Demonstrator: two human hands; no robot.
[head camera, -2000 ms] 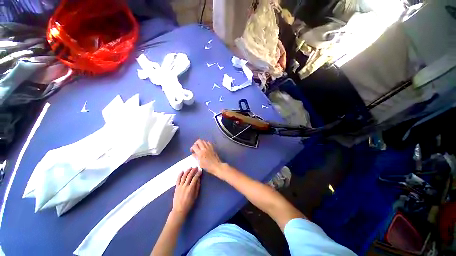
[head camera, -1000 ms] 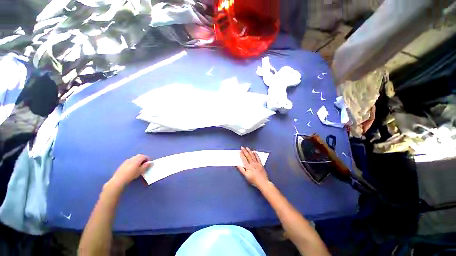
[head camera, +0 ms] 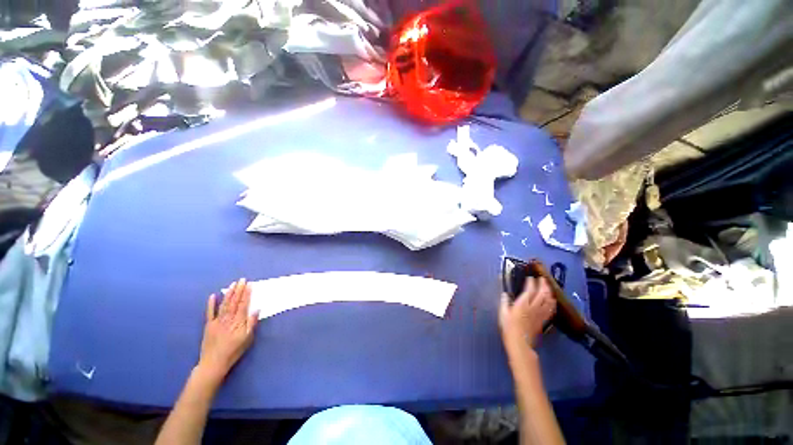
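A single white curved band piece (head camera: 352,287) lies flat on the blue pressing table (head camera: 148,261) in front of me, its ends curving down. My left hand (head camera: 229,328) lies flat on the band's left end, fingers pointing away from me. My right hand (head camera: 527,315) is at the steam iron (head camera: 569,317), over its brown handle; the fingers cover part of the iron, and whether they are closed around the handle cannot be told. The iron's dark pointed soleplate shows beside the fingers.
A pile of pointed white pieces (head camera: 348,195) lies beyond the band. A rolled white bundle (head camera: 484,171), white scraps (head camera: 556,235) and small snippets lie at the far right. A narrow white strip (head camera: 217,142) runs along the far left edge. A red plastic bag (head camera: 442,65) sits at the far edge.
My right hand has left the band's right end and moved right to the iron. My left hand has gone from gripping the left end to lying flat on it.
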